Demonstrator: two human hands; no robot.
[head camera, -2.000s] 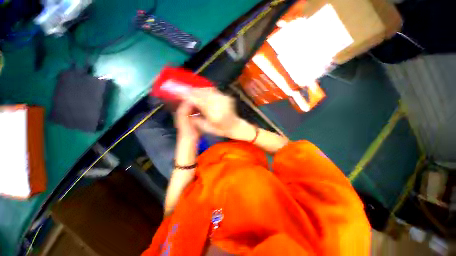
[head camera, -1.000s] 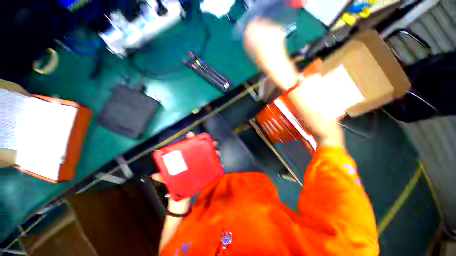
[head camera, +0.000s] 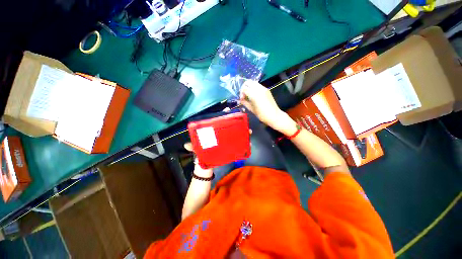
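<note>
A flat set-top box with a red underside (head camera: 220, 140) and a white label is in my left hand (head camera: 190, 147), which is mostly hidden behind it. My right hand (head camera: 257, 101) pinches the near edge of a clear plastic bag (head camera: 223, 66) on the bench edge. A dark remote control (head camera: 245, 61) shows through the bag; whether it is inside or under it I cannot tell. A black set-top box (head camera: 162, 95) lies on the green bench with cables at its rear edge.
Open orange cartons with white sheets stand left (head camera: 90, 112) and right (head camera: 357, 101). A smaller orange carton (head camera: 15, 164) is far left. A white power strip (head camera: 180, 19), tape roll (head camera: 90, 42) and pen (head camera: 286, 10) lie at the back. A brown carton (head camera: 142, 202) is below the bench.
My right hand has come back from the far right of the bench to the bench edge. The clear bag now lies over or around the remote. The red-bottomed box has moved slightly right and up.
</note>
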